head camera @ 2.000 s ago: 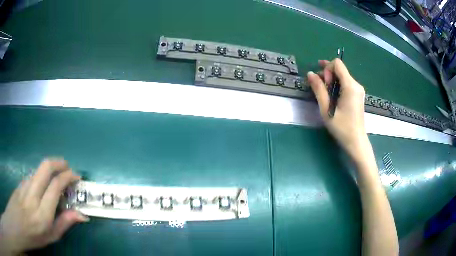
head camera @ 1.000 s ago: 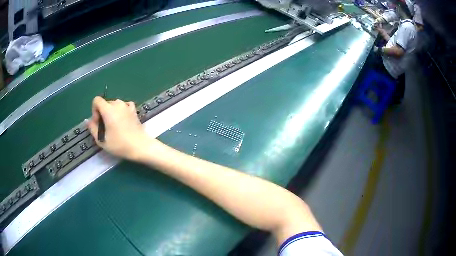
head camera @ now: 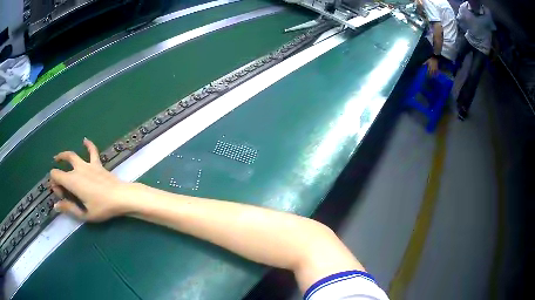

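My right hand point(head camera: 88, 187) is at the lower left, its fingers spread over a long row of grey fixture bars point(head camera: 159, 120). Two fingers are raised; the thumb and lower fingertips are at the bars. Whether it grips a bar, or has tweezers tucked in the palm, is hidden. The bars carry small round dark components and run along a pale metal strip point(head camera: 234, 96). Below my hand, two rows of bars lie side by side. My left hand is out of the picture.
Tiny white dots point(head camera: 234, 151) lie in a grid on the green bench point(head camera: 281, 123), with others scattered nearby. A metal device point(head camera: 366, 19) stands at the far end. A white and light blue cloth point(head camera: 14, 76) is at the left. Two people and a blue stool point(head camera: 431, 94) are at the right.
My right hand has moved down and left along the bars, its fingers spreading; the dark tweezers seen earlier no longer show. The view has turned right since the first frame, and my left hand has left it.
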